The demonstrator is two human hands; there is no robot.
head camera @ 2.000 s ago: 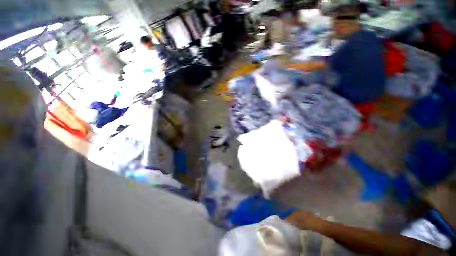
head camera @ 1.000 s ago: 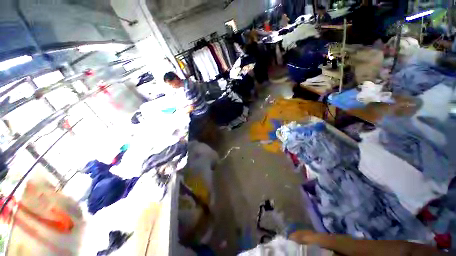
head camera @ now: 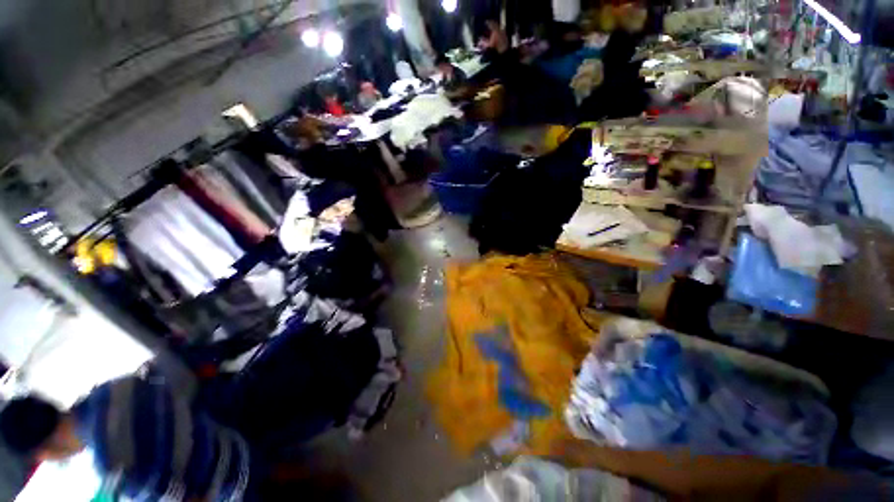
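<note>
A white-grey striped fabric bundle [head camera: 549, 482] shows at the bottom edge, close to me and partly cut off. My right forearm comes in from the lower right. My right hand [head camera: 580, 453] is blurred and low at the bundle's far side. Its fingers cannot be made out, so its grip is unclear. My left hand is not in view.
A person in a striped top [head camera: 162, 441] is at the lower left. An orange cloth heap [head camera: 515, 343] and dark garment piles [head camera: 304, 377] flank the floor aisle [head camera: 422, 304]. A container of blue-white pieces [head camera: 696, 397] and machine tables [head camera: 676, 147] stand right; a clothes rack [head camera: 181, 235] stands left.
The view has swung from the left-hand tables and floor towards the aisle. The striped-top person now appears larger and lower left. The bundle and my right arm remain at the bottom edge.
</note>
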